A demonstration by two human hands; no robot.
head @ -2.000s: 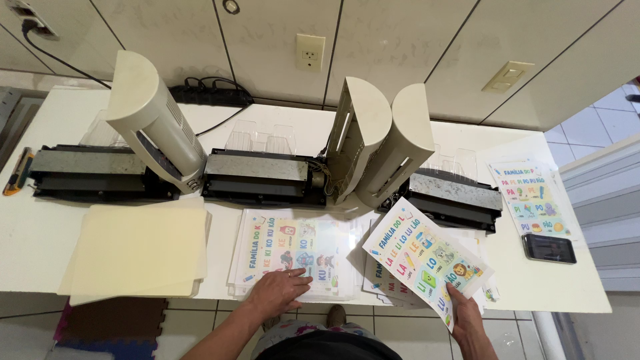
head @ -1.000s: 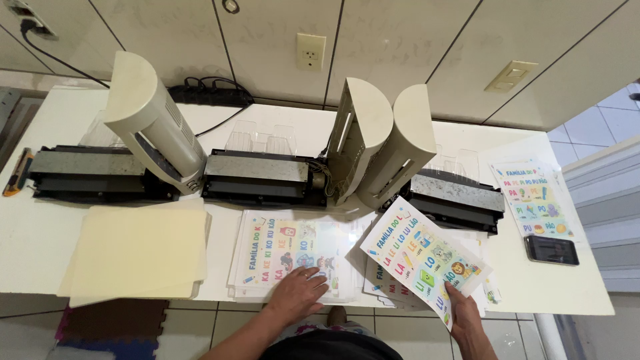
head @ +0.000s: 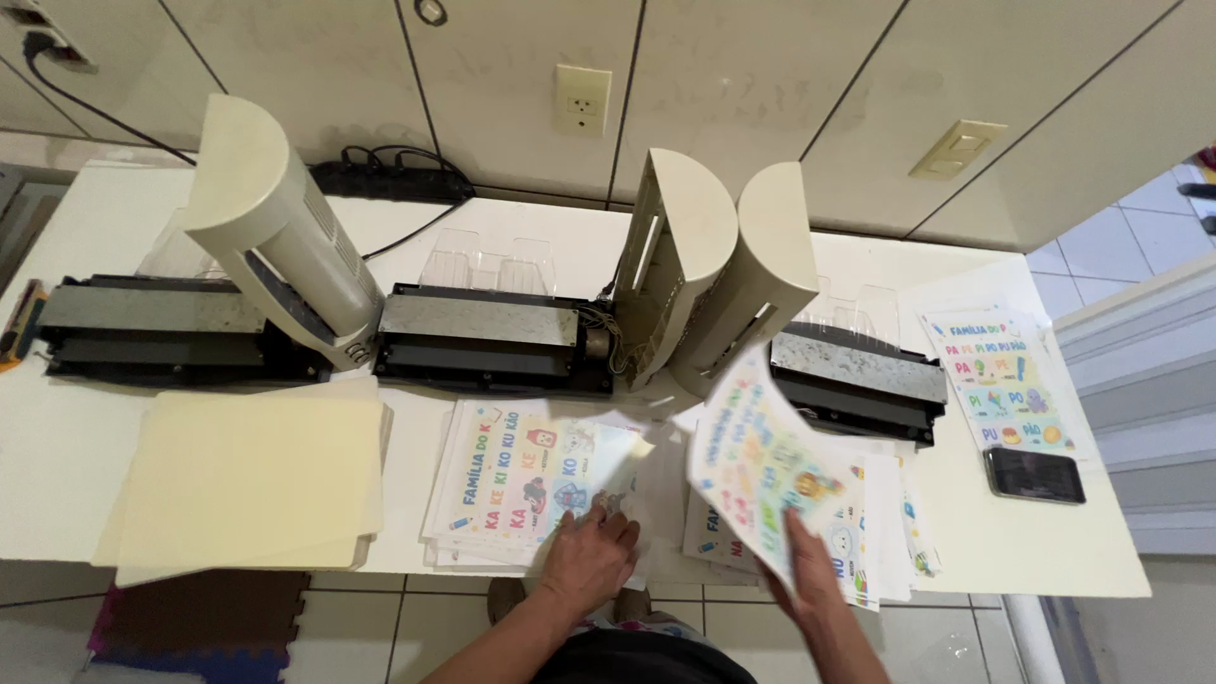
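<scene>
My right hand [head: 803,565] holds a printed sheet with coloured syllables and pictures [head: 760,465] by its lower edge; the sheet is raised, bent and blurred. Beneath it lies a stack of similar printed sheets [head: 879,532], partly hidden. My left hand [head: 594,546] rests with bent fingers on the lower right part of another printed stack [head: 494,475], near the table's front edge. Whether its fingers pinch a sheet, I cannot tell. Left of that stack lies a pile of cream-coloured sheets [head: 252,470].
Opened machines with black bases and metal rollers [head: 480,318] line the table [head: 1007,532], with upright beige covers [head: 285,218] among them. A black power strip [head: 389,180] lies behind. At the right are a printed sheet [head: 997,370] and a smartphone [head: 1035,475].
My right hand has moved left with its sheet, which is now lifted and bent, showing more of the stack below. My left hand's fingers have curled on its stack.
</scene>
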